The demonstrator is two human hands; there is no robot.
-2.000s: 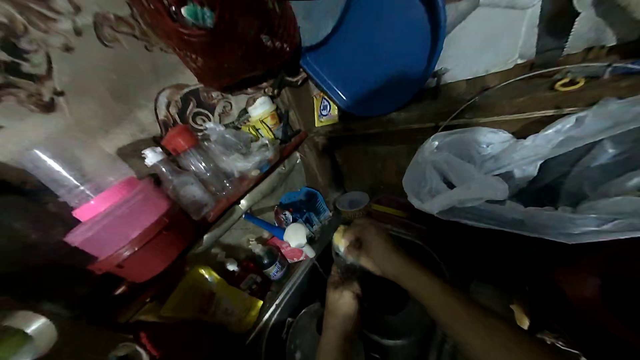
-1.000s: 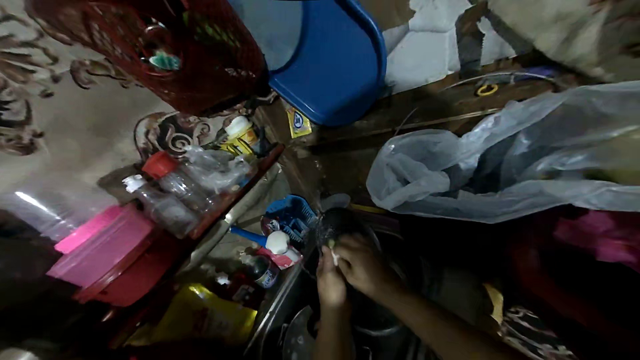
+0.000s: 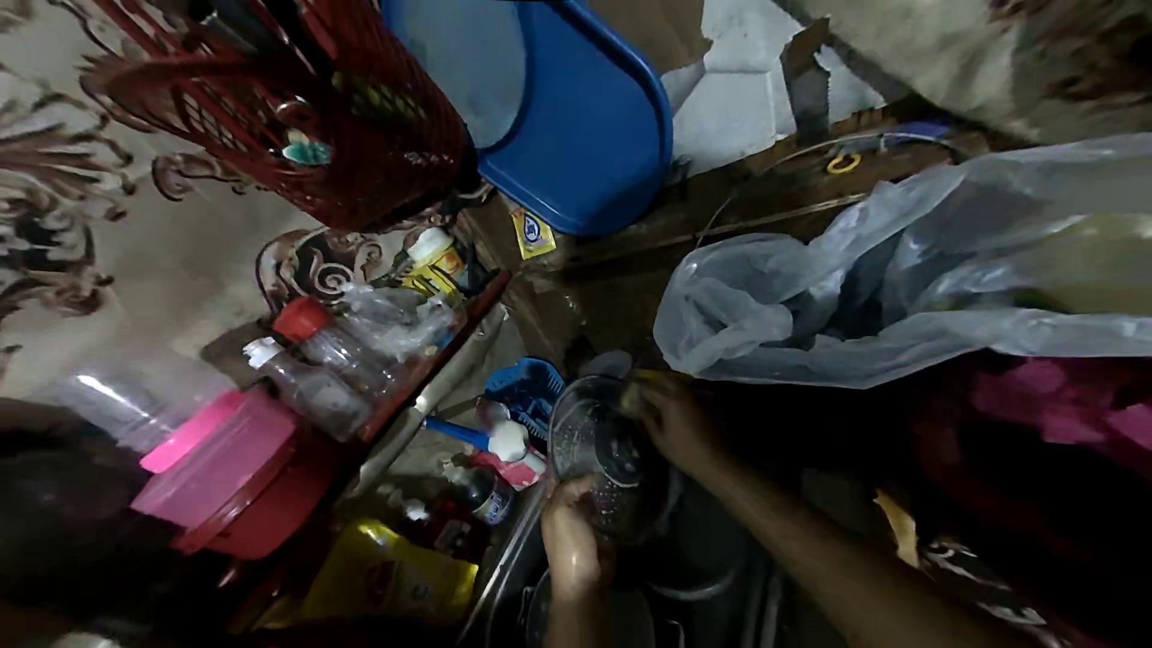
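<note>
A clear, wet dish or lid (image 3: 589, 432) with droplets on it is tilted over a dark sink (image 3: 504, 585), low in the centre of the head view. My left hand (image 3: 571, 531) grips its near lower edge. At its right side is my right hand (image 3: 661, 414), fingers curled around something small and yellowish, perhaps a sponge, against the dish. Dark pots lie in the sink below both hands. Just left of the dish are a blue plastic basket (image 3: 531, 387) and a blue-handled brush (image 3: 463, 434) with a white head.
Left, a shelf holds clear bottles (image 3: 315, 396) and stacked pink tubs (image 3: 216, 459). A yellow pouch (image 3: 387, 576) lies below. A red plastic basket (image 3: 360, 171) and a blue plastic tray (image 3: 594, 126) stand above. A translucent plastic bag (image 3: 810, 315) hangs at right.
The clear dish now shows raised between my hands, which were close together over the sink before. My right hand has moved apart from my left, to the dish's right side.
</note>
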